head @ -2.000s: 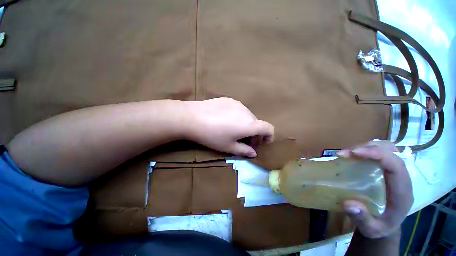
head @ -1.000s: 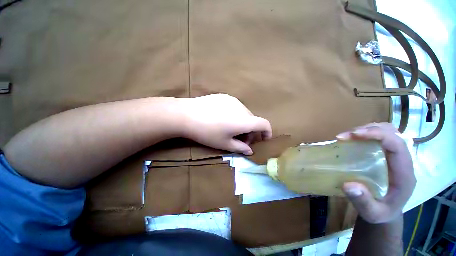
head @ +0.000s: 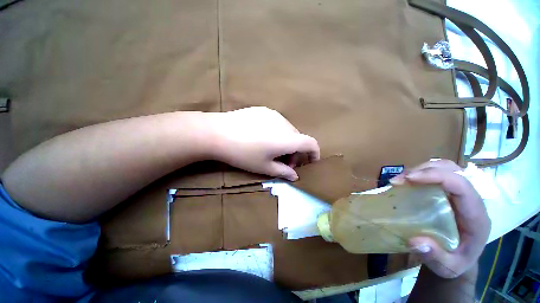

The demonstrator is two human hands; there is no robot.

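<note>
A large brown bag body panel (head: 331, 71) lies flat before me, with a centre seam. My left hand (head: 266, 142) rests on it right of the seam, thumb and fingertips at the panel's near edge, pinching the turned-up edge beside the corner cut-out (head: 296, 207), where white shows. My right hand (head: 453, 219) grips the glue bottle (head: 394, 219), which lies nearly level with its yellow collar to the left. The pale nozzle points up and left toward the cut-out's edge; its tip is hard to make out. A second white notch (head: 228, 260) is nearest me.
Brown looped handles (head: 488, 59) stick out over the white table at the right. A crinkled silvery lump (head: 438, 54) sits between their ends. A black label (head: 391, 173) is beside the right hand. White crumpled material (head: 488, 180) lies right of it. Metal framing (head: 524, 260) stands at lower right.
The right hand and bottle dipped toward me and slightly right, and the bottle tilted. The black label has come into fuller view. The left hand keeps its place at the edge.
</note>
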